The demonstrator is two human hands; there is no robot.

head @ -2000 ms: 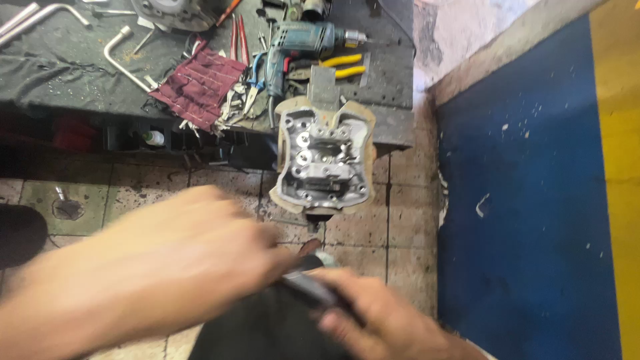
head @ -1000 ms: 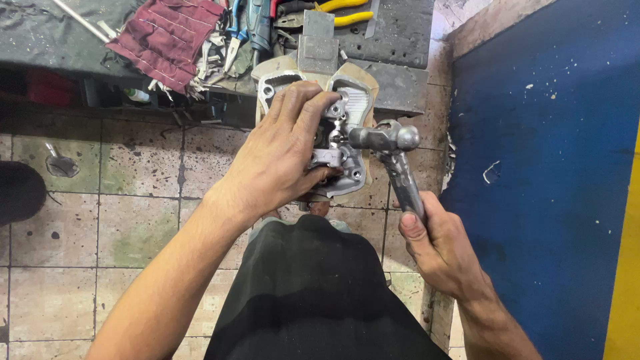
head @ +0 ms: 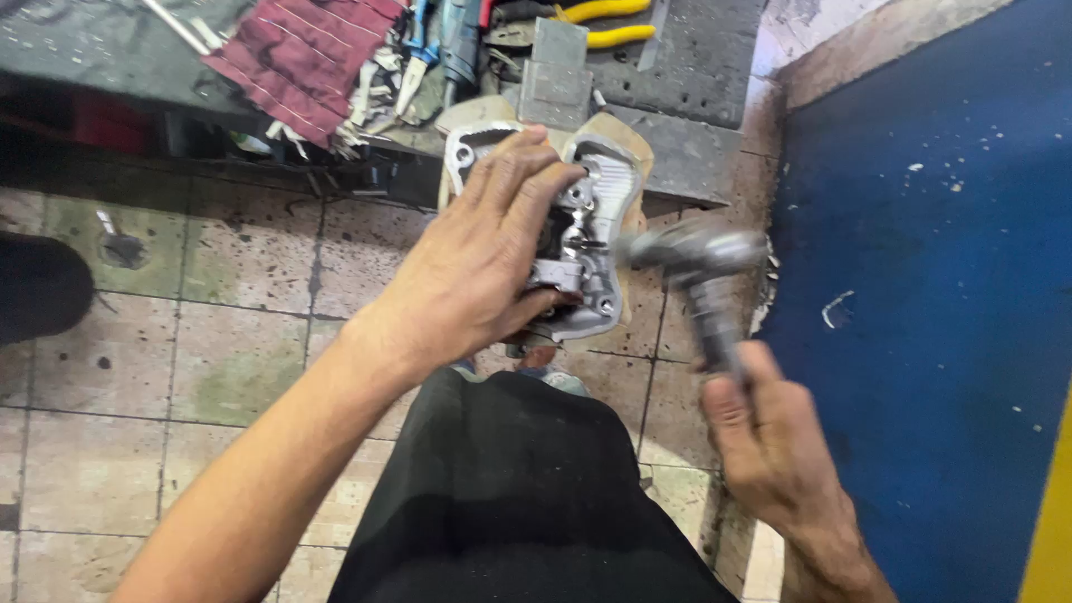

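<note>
A cast-metal engine cylinder head (head: 615,201) is held at the bench edge, against a grey metal block (head: 557,88), probably part of a vise. Over its left side lies my left hand (head: 486,251), fingers spread on the casting and thumb at its lower part. My right hand (head: 766,444) grips the handle of a ball-peen hammer (head: 703,260), which is blurred. The hammer's head is just right of the casting, and whether it touches cannot be told. My left hand hides much of the casting's left half.
On the workbench (head: 695,159) lie a maroon cloth (head: 306,59), yellow-handled pliers (head: 615,38), blue-handled pliers (head: 419,54) and a power drill (head: 459,42), partly cut off. A blue and yellow wall (head: 921,276) stands close on the right. Tiled floor (head: 243,360) lies below.
Two seconds ago both hands were below the casting; since then my left hand has come onto it and my right hand has raised the hammer beside it. Over the last second the hammer has moved slightly right.
</note>
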